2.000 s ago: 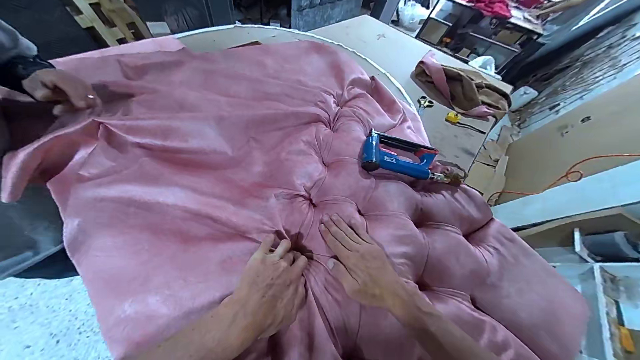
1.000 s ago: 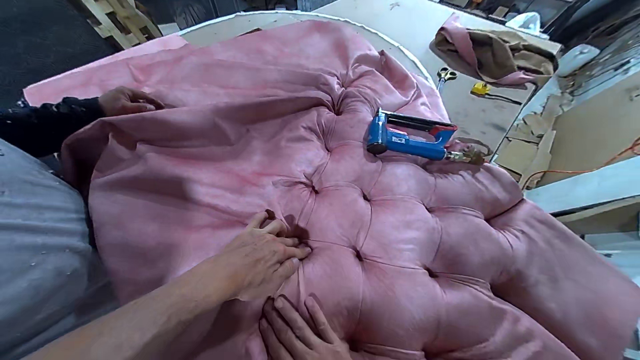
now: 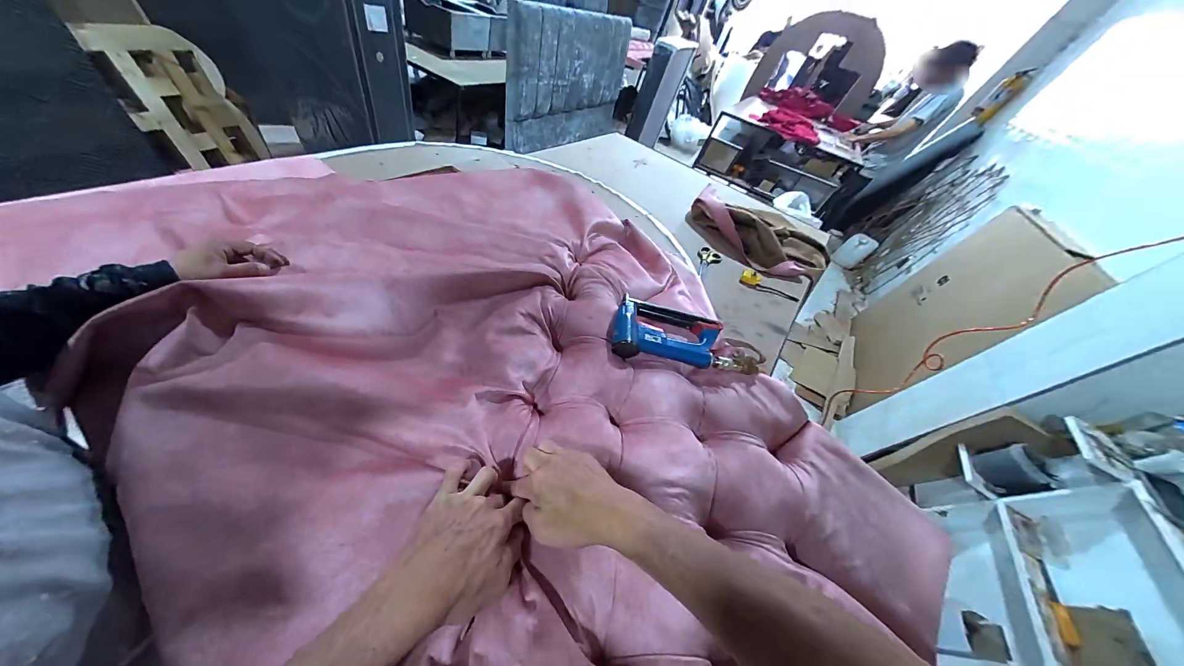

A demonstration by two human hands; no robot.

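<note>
Pink upholstery fabric (image 3: 370, 370) lies over a padded panel, whose right part is tufted in diamonds (image 3: 661, 453). My left hand (image 3: 472, 527) presses its fingertips into a fold near the middle, pinching the cloth there. Beside it, my right hand (image 3: 569, 495) has its fingers closed on the same fold; the two hands touch or nearly touch. A blue pneumatic staple gun (image 3: 666, 338) rests on the tufted part, above and right of my hands. At the left, a co-worker's hand (image 3: 231, 259) in a dark sleeve lies on the loose fabric.
Scissors (image 3: 709, 257), a yellow tool (image 3: 751, 278) and a brown and pink fabric bundle (image 3: 754, 231) sit on the table (image 3: 629, 176) behind. An orange air hose (image 3: 980, 328) hangs at the right, above white shelving (image 3: 1004, 536). Another person (image 3: 930, 102) stands at a far table.
My right hand has moved up from the lower tufts to the fold beside my left hand. The co-worker's hand has shifted from the raised fabric edge onto the cloth. The view has tilted up.
</note>
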